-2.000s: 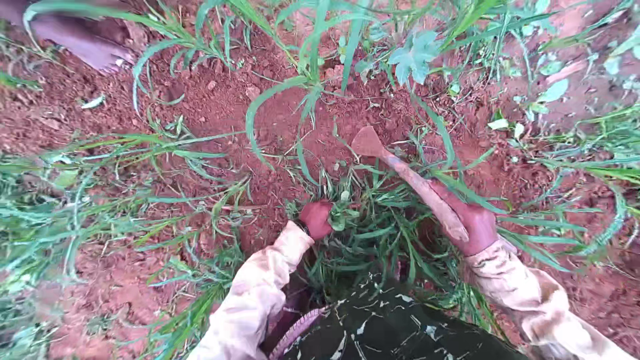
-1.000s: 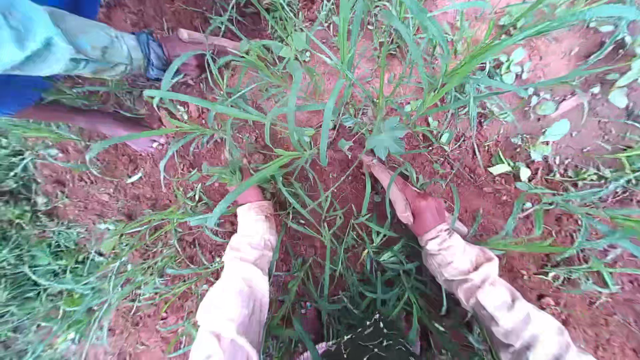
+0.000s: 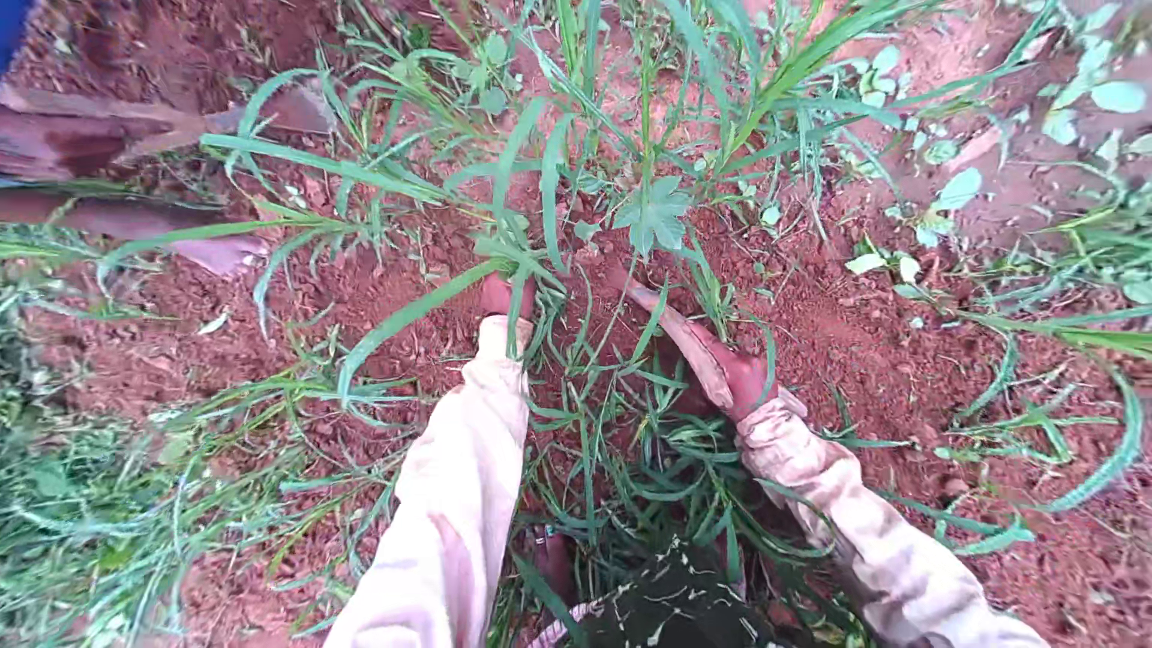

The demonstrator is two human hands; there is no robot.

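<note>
Around the handle of a short wooden hand hoe point(image 3: 679, 333), my right hand point(image 3: 747, 378) is closed; the tool's far end meets the red soil right of centre. My left hand point(image 3: 508, 295) grips the base of a tall grass clump point(image 3: 517, 252), its fingers partly hidden by the blades. A lobed-leaf seedling point(image 3: 654, 216) stands just beyond the hoe's far end. Uprooted-looking grass point(image 3: 594, 450) lies between my forearms.
At the upper left, another person's hand point(image 3: 63, 144) holds a similar hoe point(image 3: 279, 112), with that person's bare foot point(image 3: 216, 252) below it. Tall grass point(image 3: 648, 117) grows ahead, broad-leaved seedlings point(image 3: 954, 193) at the right and dense weeds point(image 3: 90, 531) at the lower left.
Since two seconds ago both hands have moved forward, toward the lobed-leaf seedling. My left hand has shifted right since one second ago. The other person's hand and hoe have come into view.
</note>
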